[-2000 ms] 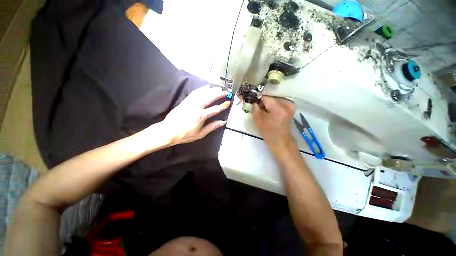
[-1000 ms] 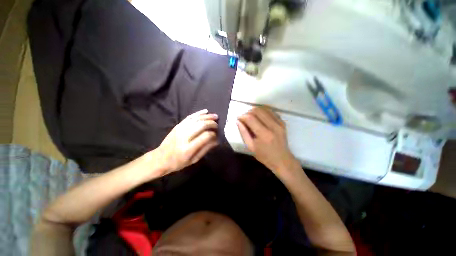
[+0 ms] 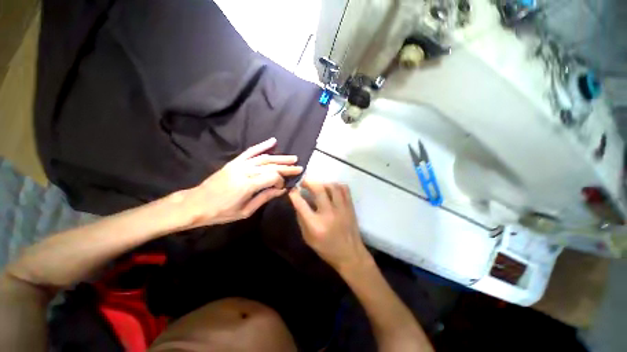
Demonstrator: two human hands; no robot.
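Note:
The dark cloth [image 3: 185,82] lies spread left of the needle, its right edge running under the bright blue presser foot [image 3: 324,97]. My left hand [image 3: 251,180] rests on the cloth near its lower right edge, thumb and fingertips at the edge. My right hand [image 3: 328,220] is at the same edge from the right, thumb and index finger pinching it beside my left fingertips. The exact fold between the fingers is too small to tell. The blue thread snips [image 3: 427,180] lie on the machine bed, blades pointing up in the view.
The white sewing machine head [image 3: 467,103] spans the upper right. The white machine bed [image 3: 399,216] lies below it, with a dark red-brown window [image 3: 509,268] in the block at its right end. Brown cardboard [image 3: 20,130] is at far left. A red object [image 3: 130,306] is at lower left.
My right hand has left the needle area, moved down over the bed and come to the cloth edge. My left hand has moved down along the edge, away from the presser foot. The view has shifted.

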